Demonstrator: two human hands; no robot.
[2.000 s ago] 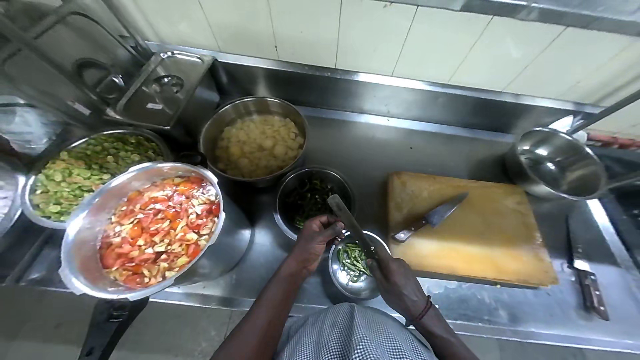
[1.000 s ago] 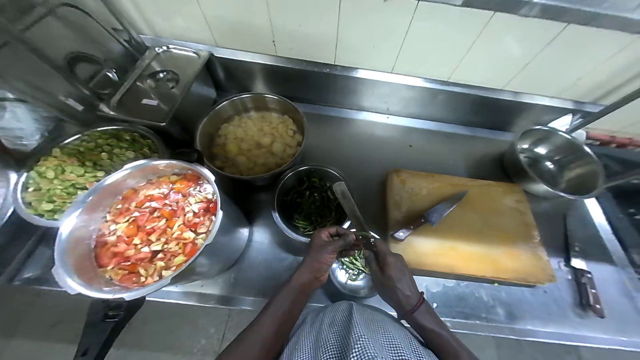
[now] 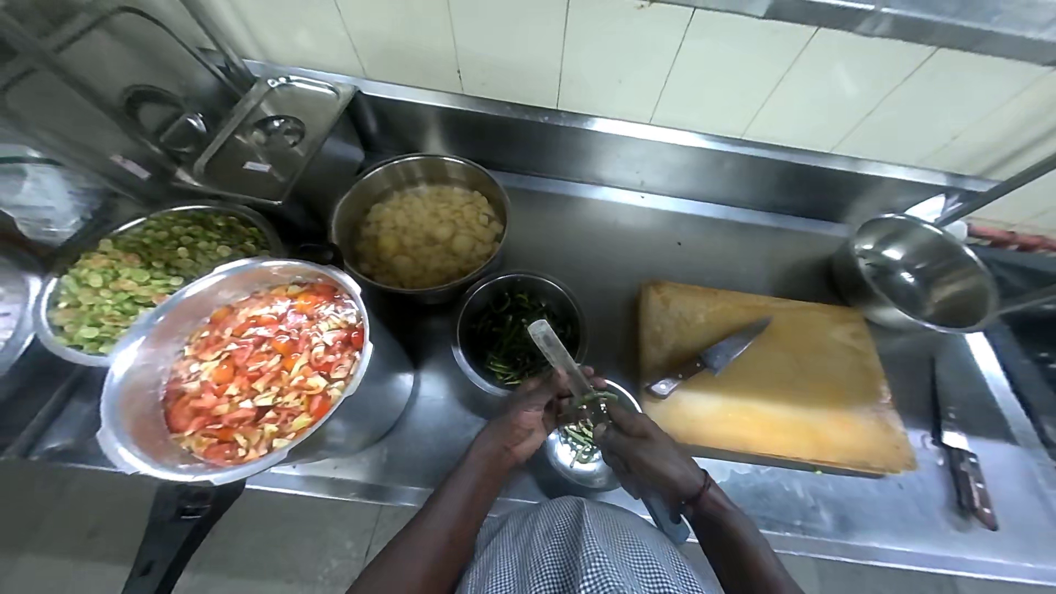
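Note:
My right hand point(image 3: 652, 462) is closed around the handle of a knife point(image 3: 554, 348), whose blade points up and to the left. Against the blade, my left hand point(image 3: 532, 417) pinches slender green chillies point(image 3: 596, 398); its fingertips are partly hidden. Both hands are over the rim of a small steel bowl point(image 3: 586, 470) holding cut green pieces point(image 3: 579, 441). Just beyond them, a larger steel bowl point(image 3: 466, 363) contains dark green chillies point(image 3: 516, 330).
A cutting board point(image 3: 767, 412) with a knife point(image 3: 718, 355) lies right, near a steel saucepan point(image 3: 924, 276) and another knife point(image 3: 965, 474). Leftward stand a pressure cooker point(image 3: 128, 412) of chopped tomatoes, a pot point(image 3: 355, 198) of pale pieces and a basin point(image 3: 54, 334) of green slices.
My left hand has moved toward my right hand from beside the larger bowl, and the two now meet at the blade. The bowls and cutting board have stayed in place.

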